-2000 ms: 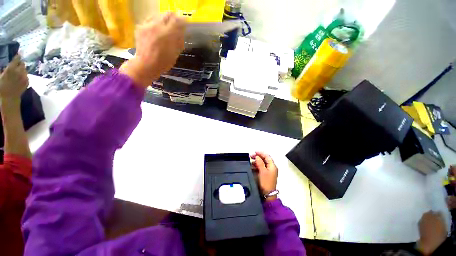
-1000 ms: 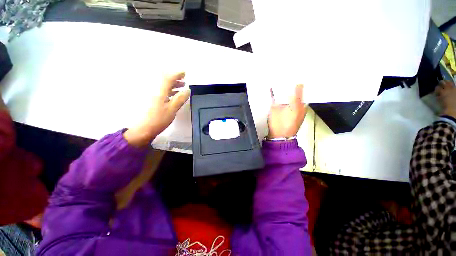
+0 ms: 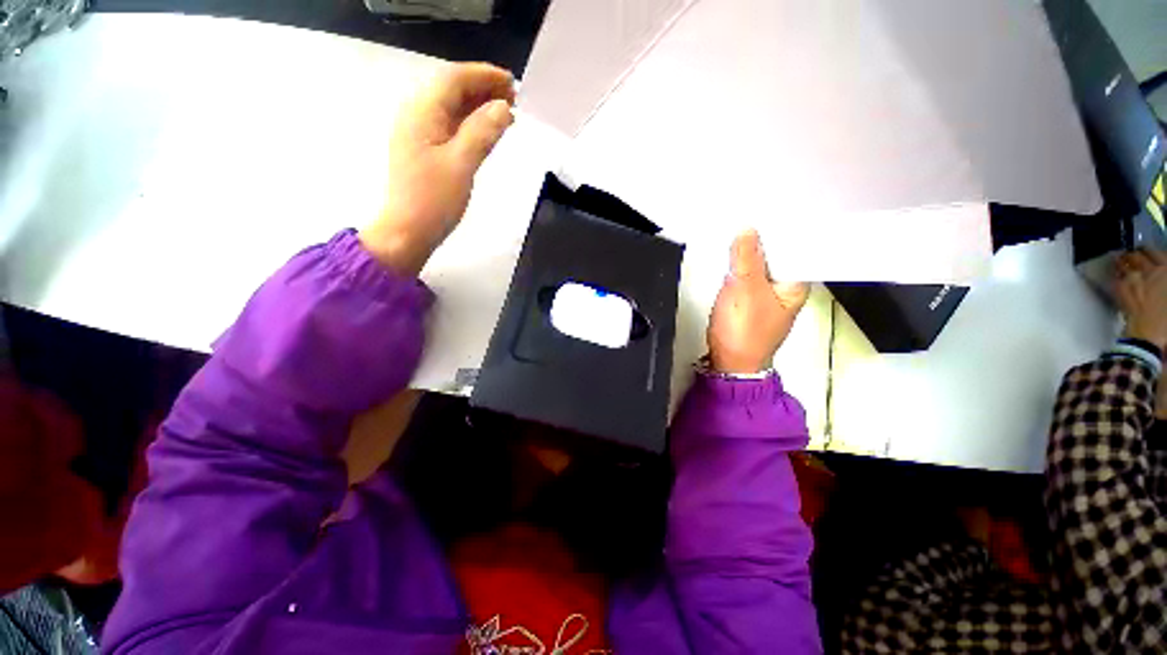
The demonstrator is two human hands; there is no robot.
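Note:
The open black box base lies tilted at the table's front edge, with the small glossy white device in its cut-out. A large pale card cover, white side showing, spreads above and right of the box. My left hand is above and left of the box, with thumb and fingertips pinched at the card's left edge. My right hand is right of the box, at the card's lower edge, thumb up; its fingers are partly hidden under the card.
Black finished boxes stand to the right, partly hidden by the card. A neighbour's hand and checked sleeve are at the right edge. Stacked cards show at the top edge. A silvery bundle is at the top left.
The left hand has moved up and right to the card's edge. The card has shifted and spread left, over the box's top end. The box base now looks turned slightly clockwise.

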